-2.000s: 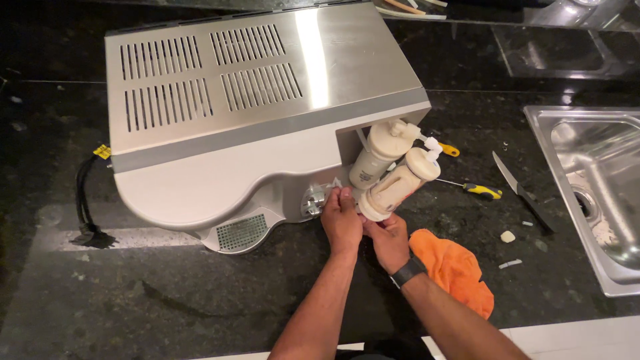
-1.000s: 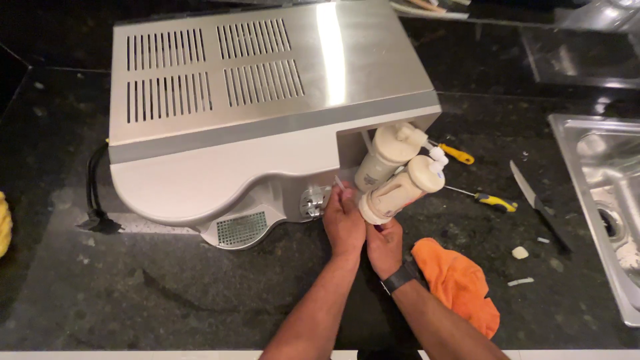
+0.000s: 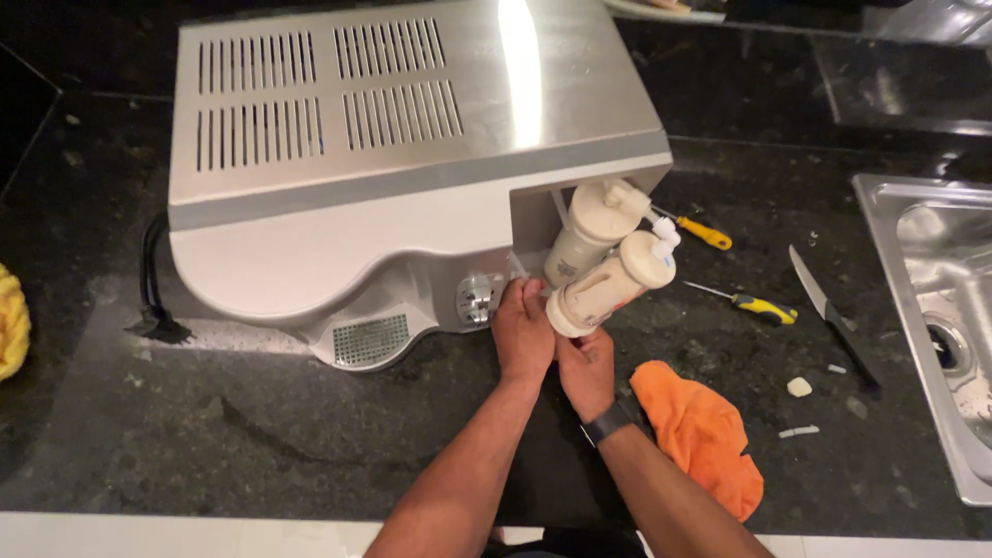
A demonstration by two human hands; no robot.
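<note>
A water dispenser (image 3: 341, 287) with a slotted metal panel lies on the dark stone counter. From its open bay stick out two cream filter cartridges, the rear one (image 3: 589, 225) partly inside and the front one (image 3: 612, 287) tilted outward, with a white elbow fitting (image 3: 665, 236) on its cap. My left hand (image 3: 523, 329) is at the bay's lower edge, fingertips pinched on what looks like thin clear tubing by the front cartridge's base. My right hand (image 3: 585, 368), with a dark wristband, is under that base; its fingertips are hidden, so its grip cannot be told.
An orange cloth (image 3: 697, 434) lies right of my right forearm. Beyond are a yellow-handled screwdriver (image 3: 704, 232), a yellow-and-black screwdriver (image 3: 763, 308), a knife (image 3: 833, 318) and small white scraps. A steel sink (image 3: 883, 310) is at the right, a black power cord (image 3: 151, 271) at the left.
Both hands stay near the front cartridge's base, with only small shifts of the fingers. The view has moved closer and slightly sideways.
</note>
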